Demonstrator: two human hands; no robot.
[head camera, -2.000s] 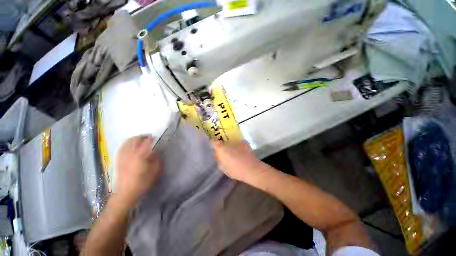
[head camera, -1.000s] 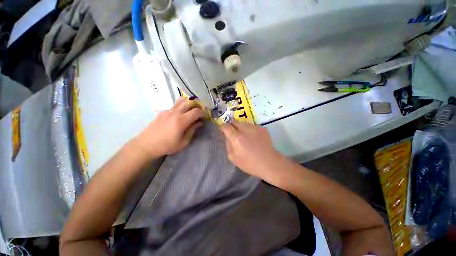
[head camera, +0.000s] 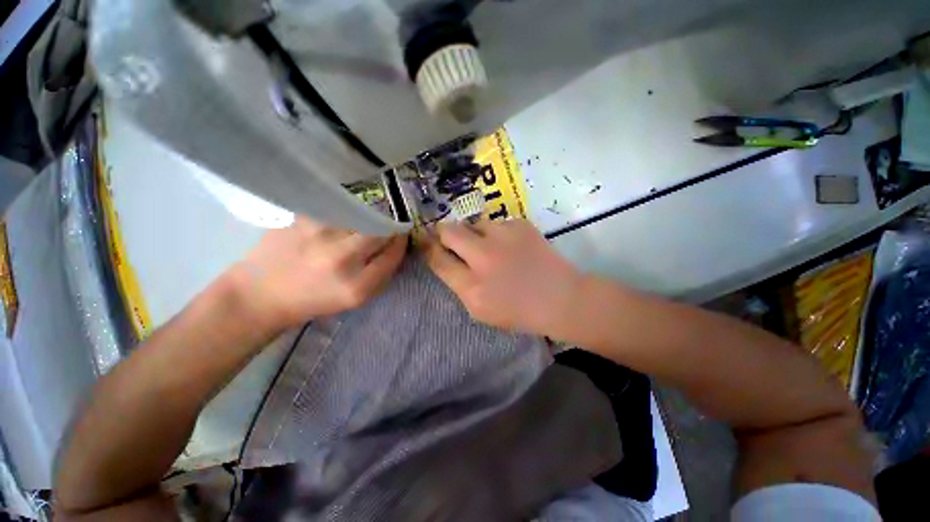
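The grey-taupe garment panel (head camera: 377, 357) runs from the needle area over the table edge toward my lap, with a finely ribbed face. My left hand (head camera: 321, 267) pinches its upper edge just left of the needle area. My right hand (head camera: 500, 267) pinches the edge on the right, its fingertips close to my left ones. The edge guide's whitish ribbed knob (head camera: 467, 205) is just above my right fingers. The presser foot and needle tip are hidden or too small to tell behind the machine head and fingers.
The white sewing machine arm (head camera: 612, 61) spans the top, with a cream tension knob (head camera: 450, 80). Yellow tape (head camera: 502, 178) lies on the bed. Green and black thread snips (head camera: 757, 133) and a small flat block (head camera: 836, 190) lie right. Heaped taupe cloth (head camera: 56, 87) is upper left.
The view has moved closer to the machine head. Two seconds ago my hands were apart and lower with the cloth; they came up to the needle area and now sit closer together there.
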